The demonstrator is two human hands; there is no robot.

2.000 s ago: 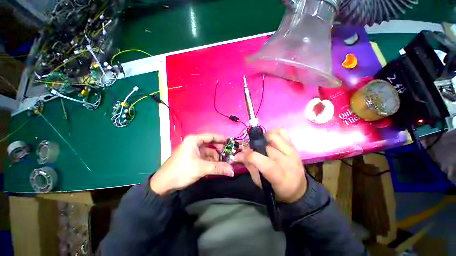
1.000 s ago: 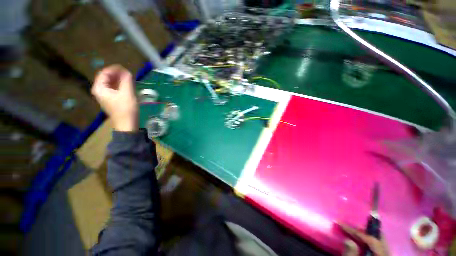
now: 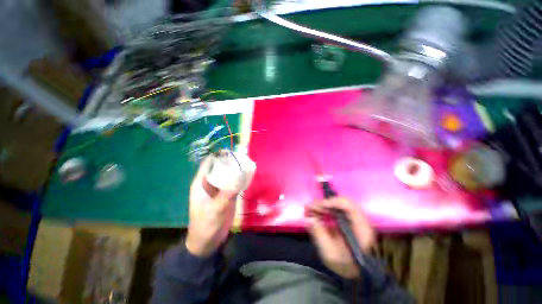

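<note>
The picture is blurred by motion. My left hand [image 3: 209, 205] is raised over the edge between green mat and pink sheet, shut on a white ring-shaped stator [image 3: 228, 172]. Thin red and dark leads rise from the stator. My right hand [image 3: 344, 234] is over the front of the pink sheet and grips the black soldering iron [image 3: 344, 228], its tip pointing up and away. A wired board assembly [image 3: 205, 144] with a yellow lead lies on the green mat just behind my left hand.
Two pale stators [image 3: 109, 176] lie at left on the green mat [image 3: 142, 202]. A heap of wired parts [image 3: 160, 71] is at back left. The clear fume hood [image 3: 404, 101] hangs over the back right of the pink sheet [image 3: 297, 130]. A tip cleaner tin [image 3: 477, 167] stands at right.
The ring assembly is gone from my hands. My left hand reached out left, then came back with a white stator, and two pale stators now show at left instead of three. The view swung left and back.
</note>
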